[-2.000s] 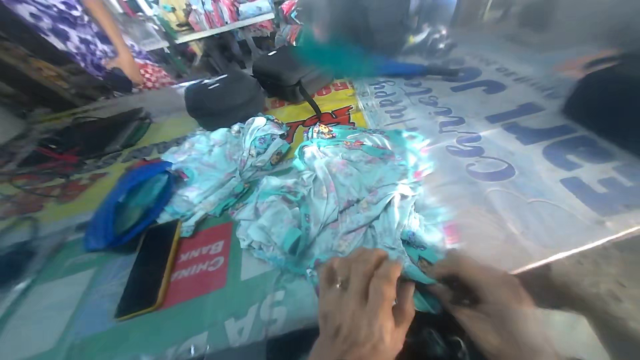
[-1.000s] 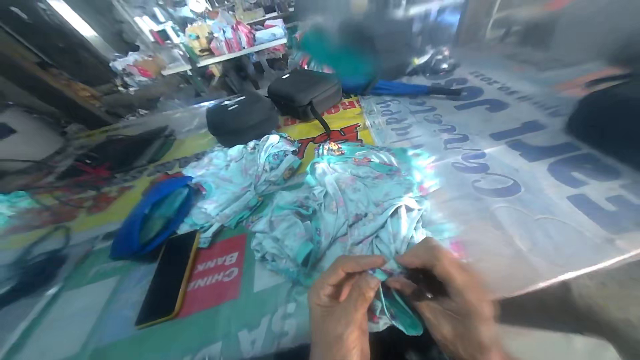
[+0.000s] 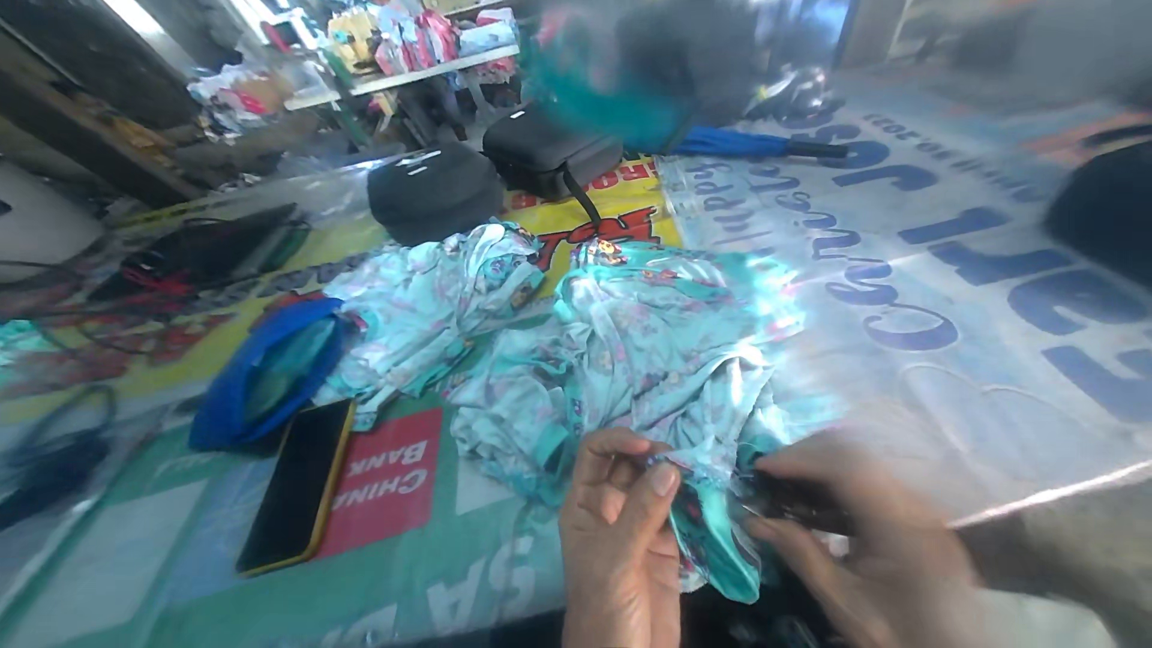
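Observation:
Two heaps of light teal printed garments lie on the banner-covered table; the nearer garment (image 3: 648, 351) reaches down to my hands, and the other garment heap (image 3: 423, 306) lies up and to its left. My left hand (image 3: 625, 531) pinches the near edge of the garment between thumb and fingers. A teal-trimmed end (image 3: 724, 540) hangs down between my hands. My right hand (image 3: 864, 531) is blurred, close to the cloth's right side, with a small dark tool partly hidden in its fingers; its kind cannot be told.
A phone with a yellow edge (image 3: 297, 490) and a blue fabric pouch (image 3: 270, 373) lie left of the garments. Behind stand two black cases (image 3: 436, 193) and a blue folded umbrella (image 3: 738, 144). A dark rounded object (image 3: 1102, 216) is at the right edge. The table's front edge runs at lower right.
My left hand has turned more palm-up while pinching the cloth. My right hand has drawn a little to the right of it. The teal-trimmed end hangs lower between them than two seconds ago.

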